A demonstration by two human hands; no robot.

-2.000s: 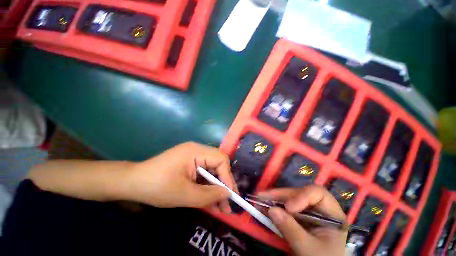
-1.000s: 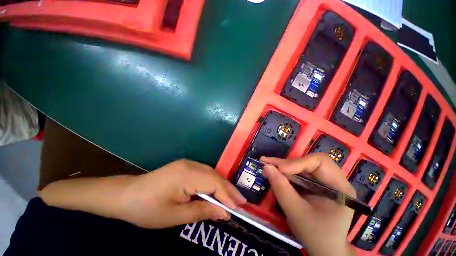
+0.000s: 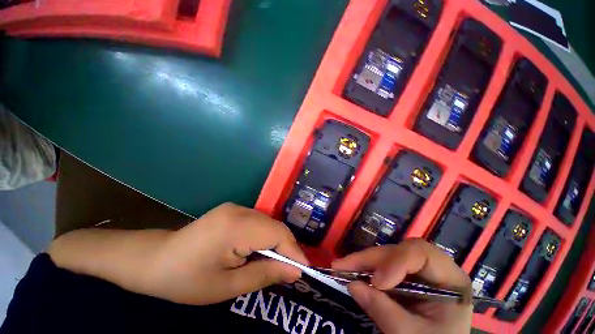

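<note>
My left hand (image 3: 241,258) pinches a white sticker backing sheet (image 3: 293,262), seen nearly edge-on, in front of the red foam tray (image 3: 313,107). My right hand (image 3: 411,280) holds dark tweezers (image 3: 424,288) like a pen; their tip is at the backing sheet. Whether a label is at the tip cannot be told. Half-assembled black phones lie in the tray's two rows of slots. The nearest-left phone (image 3: 324,175) shows a round gold part and a silvery card holder. The phone beside it (image 3: 399,196) is partly hidden by my right hand.
Another red tray (image 3: 196,39) is at the upper left on the green bench (image 3: 163,124). A black shape on a white sheet (image 3: 538,23) lies beyond the tray at the upper right. Part of another filled tray shows at the lower right edge. Grey-white cloth (image 3: 25,153) is at the left edge.
My right hand and tweezers have moved from the nearest-left phone back to the backing sheet, uncovering that phone. The view has shifted, so the trays appear higher and further left.
</note>
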